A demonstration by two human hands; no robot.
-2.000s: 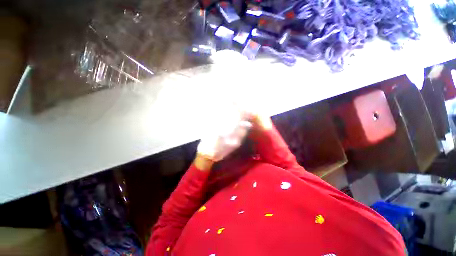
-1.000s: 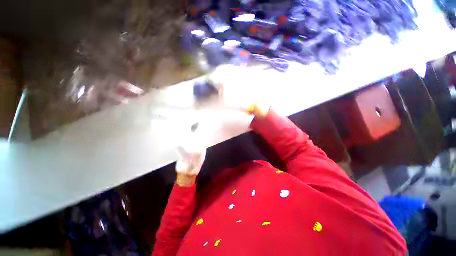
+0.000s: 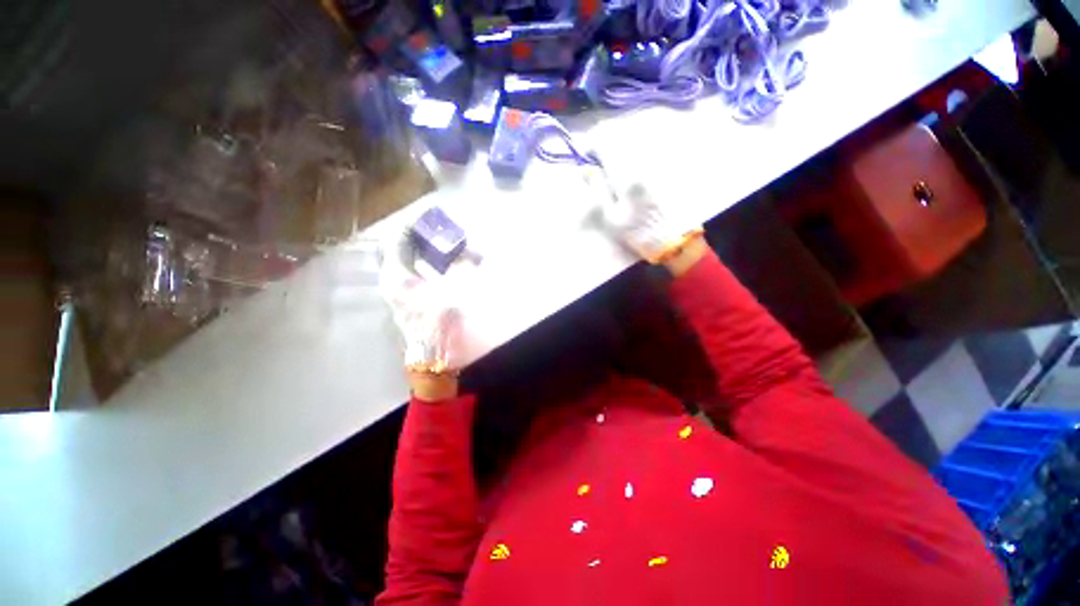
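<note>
My left hand [image 3: 432,308], in a white glove with an orange cuff, is at the front of the white table and holds a small purple-black block [image 3: 438,237]. My right hand [image 3: 642,223], also gloved, is to the right, low over the table, with fingers pointing up-left. Its fingertips are washed out by glare, close to the end of a looped purple cable [image 3: 557,140]. That cable lies against another block with an orange-red mark [image 3: 512,144]. More dark blocks [image 3: 539,47] and a heap of coiled purple cables [image 3: 722,47] lie behind.
A brown carton with shiny clear cases [image 3: 166,266] is at the left on the white table [image 3: 237,391]. Below the bench edge at right are an orange-red stool [image 3: 918,213], brown cartons and a blue crate [image 3: 1007,456] on the checkered floor.
My hands were close together and blurred; now they are apart, the left with a block and the right farther right. A marked block with cable now lies in front of the heap. The view has shifted.
</note>
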